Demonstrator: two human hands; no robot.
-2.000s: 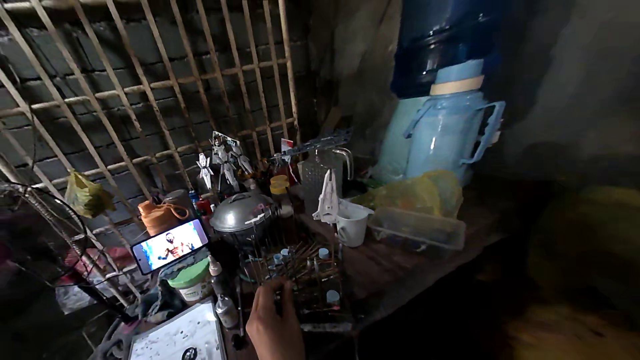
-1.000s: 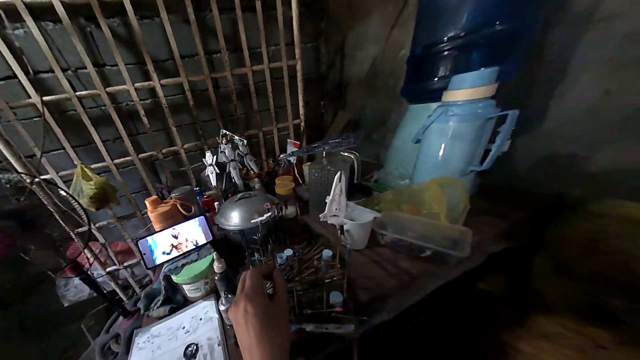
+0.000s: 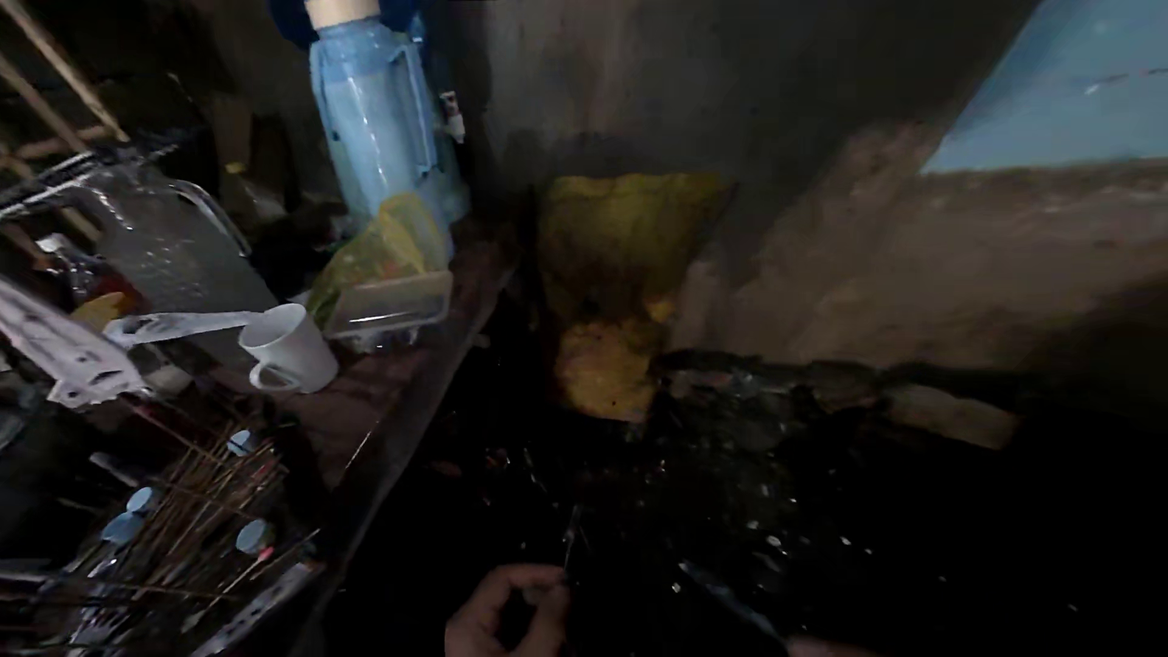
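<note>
In the head view, my left hand [image 3: 511, 610] is low in the middle, thumb and finger pinched on a thin dark stick-like piece [image 3: 572, 540] that points up. Only a sliver of my right hand [image 3: 829, 647] shows at the bottom edge, at the end of a slender pale object [image 3: 730, 598] slanting up to the left. Blur and darkness hide what both objects are. Both hands are right of the table edge. Many thin sticks [image 3: 196, 502] with several light-blue caps [image 3: 254, 537] among them stand at the lower left.
On the dark table [image 3: 401, 429] are a white mug [image 3: 290, 349], a clear plastic container [image 3: 392, 306], a yellow plastic bag [image 3: 388, 246], a pitcher [image 3: 178, 242], a blue jug [image 3: 374, 119] and a pale model part [image 3: 73, 347]. A yellow sack [image 3: 630, 237] leans at the wall.
The view has swung far to the right, off the phone and white tray. A hand was over the sticks before; now both hands are beyond the table edge, each with a thin object.
</note>
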